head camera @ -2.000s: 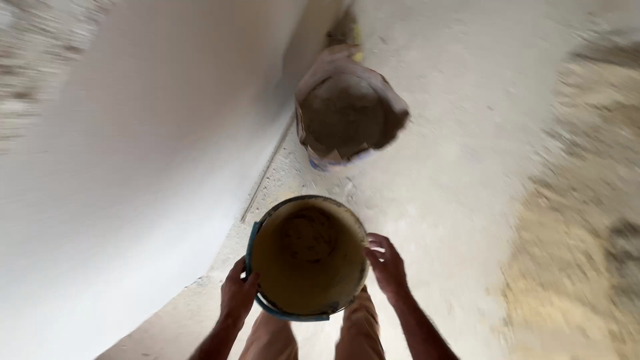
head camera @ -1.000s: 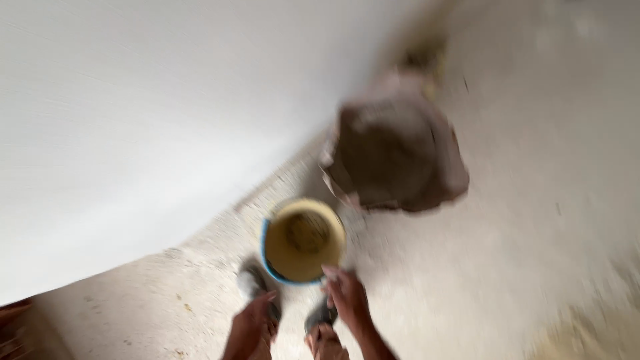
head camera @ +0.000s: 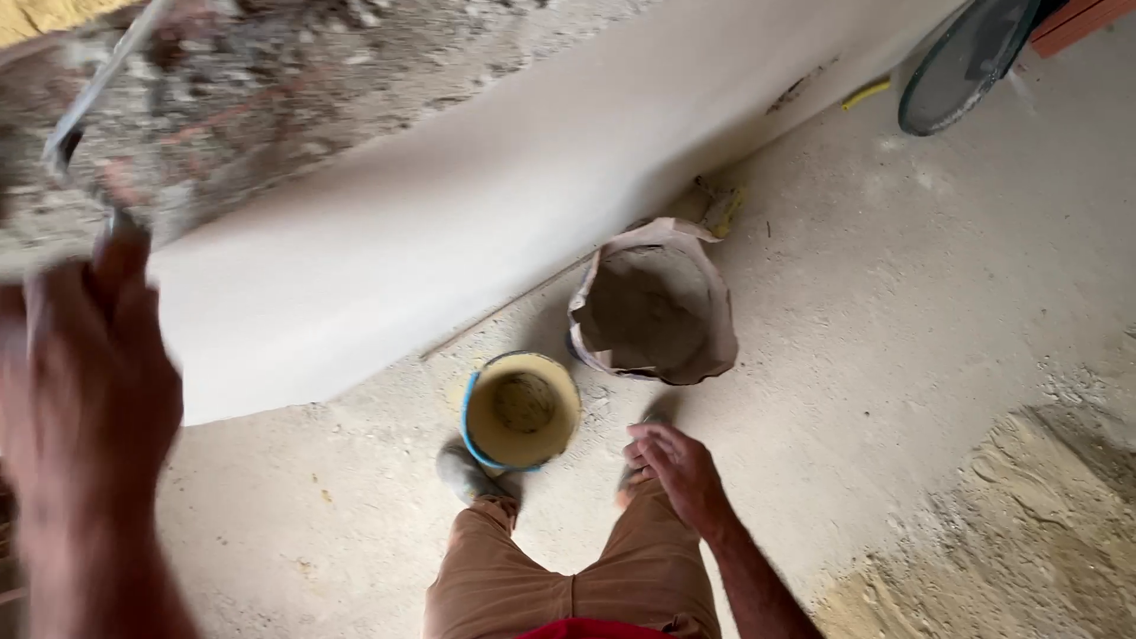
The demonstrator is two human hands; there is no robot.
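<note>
My left hand [head camera: 98, 382] is raised at the left, blurred, closed around the handle of a metal tool [head camera: 98, 89] that looks like a trowel seen edge-on. Below and to the right, a round bucket [head camera: 479, 417] with a blue handle and some residue at its bottom stands on the floor by my left boot. My right hand [head camera: 679, 475] hangs over my right leg, fingers loosely bent and nothing visible in them. Just beyond it stands an open paper sack [head camera: 723, 328] of grey-brown powder, its upper edge torn.
A smooth pale wall surface [head camera: 426, 257] runs diagonally past the sack, with rough masonry [head camera: 293, 115] at upper left. A dark round tub [head camera: 958, 71] and a yellow piece [head camera: 865, 93] lie at upper right. Sandy material [head camera: 1021, 532] covers the floor at lower right.
Two seconds ago both my hands were at the bucket's rim; now it stands on the floor, released. My left hand has risen to the left and holds the tool. The view has shifted strongly.
</note>
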